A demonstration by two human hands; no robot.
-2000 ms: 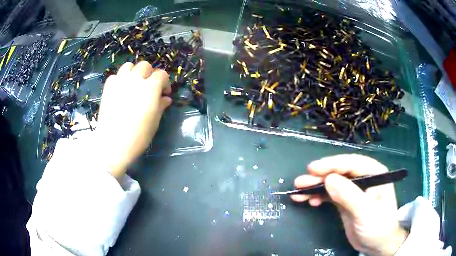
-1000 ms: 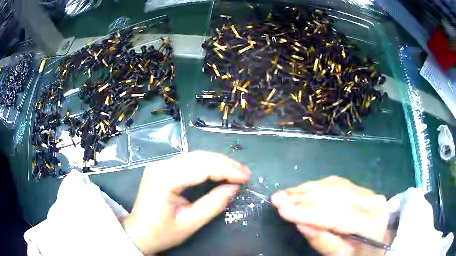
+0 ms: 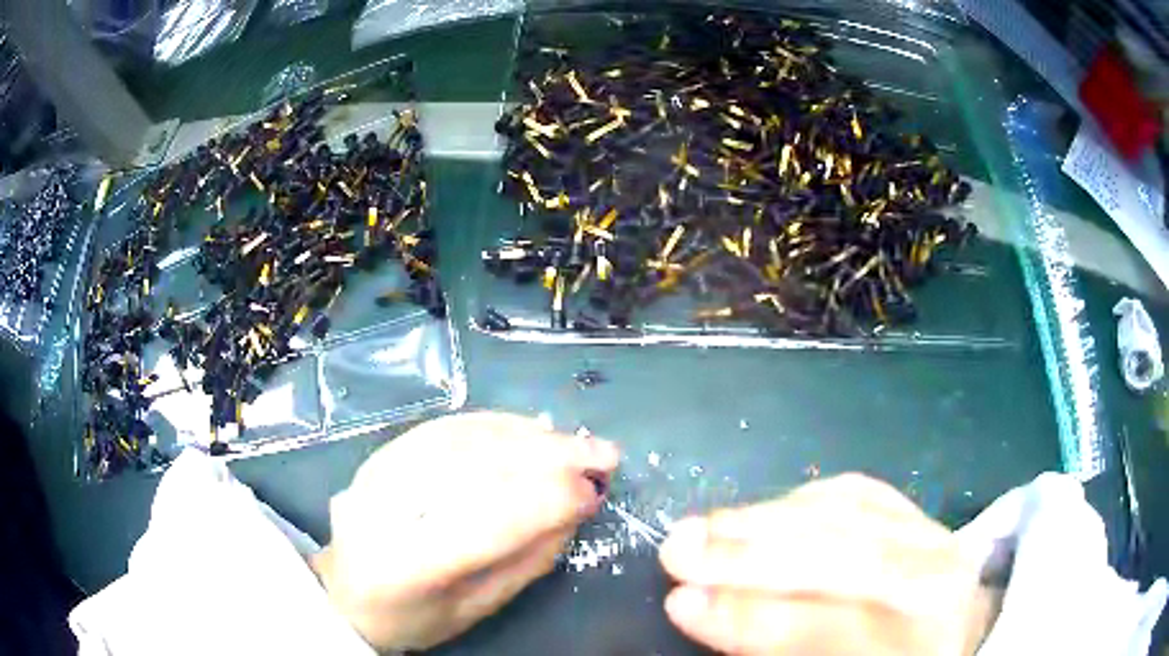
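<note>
My left hand is low at the centre left, its thumb and fingertips pinched on a small black part that is mostly hidden. My right hand is at the lower right, closed around tweezers; only their bright fine tip shows, pointing left and reaching close to the part. Whether they touch is too small to tell. A patch of tiny clear pieces lies flat on the mat between and below the hands. A few whitish specks lie around it.
The left tray and the right tray behind my hands hold heaps of black parts with gold tails. A loose dark part lies on the mat above my left hand. A clear ring-like item and a red item are at the right.
My left hand has come from the left tray to the centre and closed on a part. My right hand has moved left, bringing the tweezers' tip to it. The view has shifted.
</note>
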